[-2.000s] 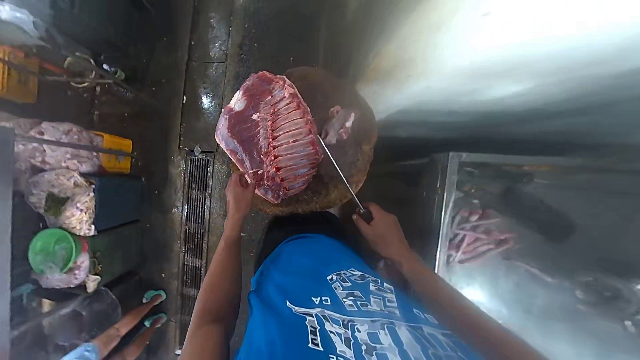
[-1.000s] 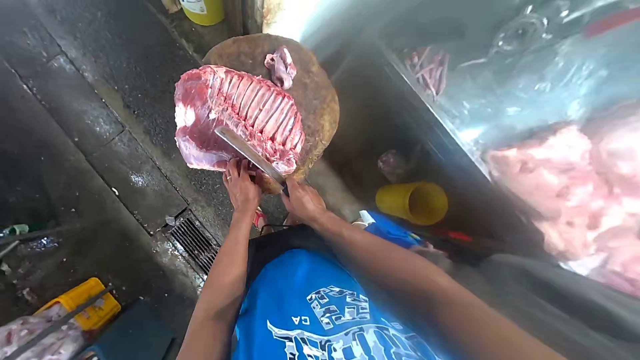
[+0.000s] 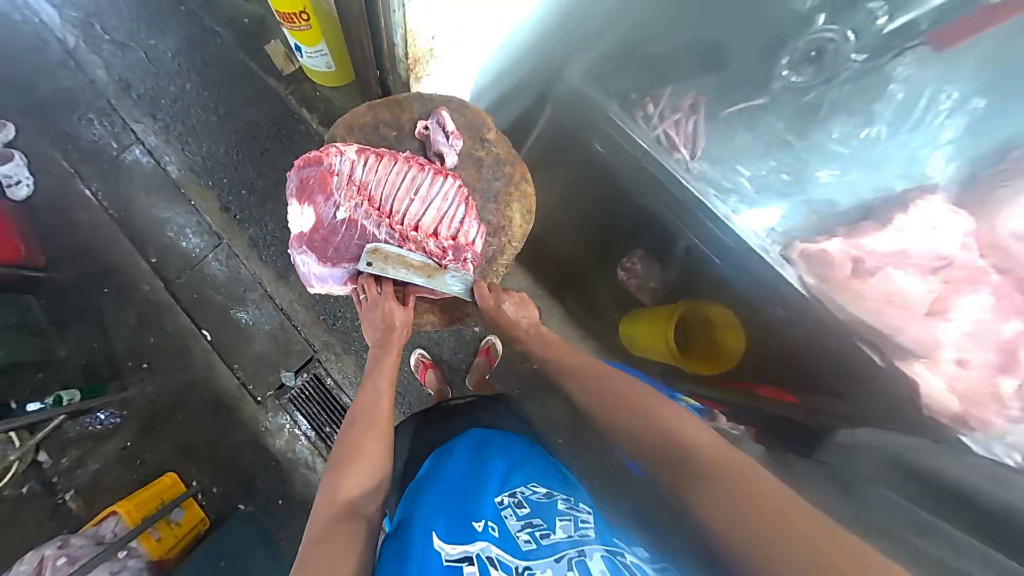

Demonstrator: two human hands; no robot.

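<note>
A large rack of raw ribs (image 3: 384,208) lies on a round wooden chopping block (image 3: 508,192), bone side up. My right hand (image 3: 508,310) is closed at the handle end of a broad-bladed cleaver (image 3: 416,270), whose blade lies across the near edge of the meat. The handle itself is hidden in my fist. My left hand (image 3: 386,314) presses its fingertips on the meat's near edge, just below the blade's far end. A small piece of raw meat (image 3: 440,138) rests at the block's far side.
To the right stands a metal-edged counter (image 3: 680,180) bearing pale meat (image 3: 904,296) and thin strips. Below it lies a yellow bucket (image 3: 682,337). A yellow container (image 3: 316,40) stands beyond the block. A floor drain (image 3: 318,404) and a yellow crate (image 3: 156,516) are at the lower left.
The view has turned strongly since the oldest frame. The knife blade, earlier along the rack's right end, now lies across its near edge. My right hand has come closer to my left.
</note>
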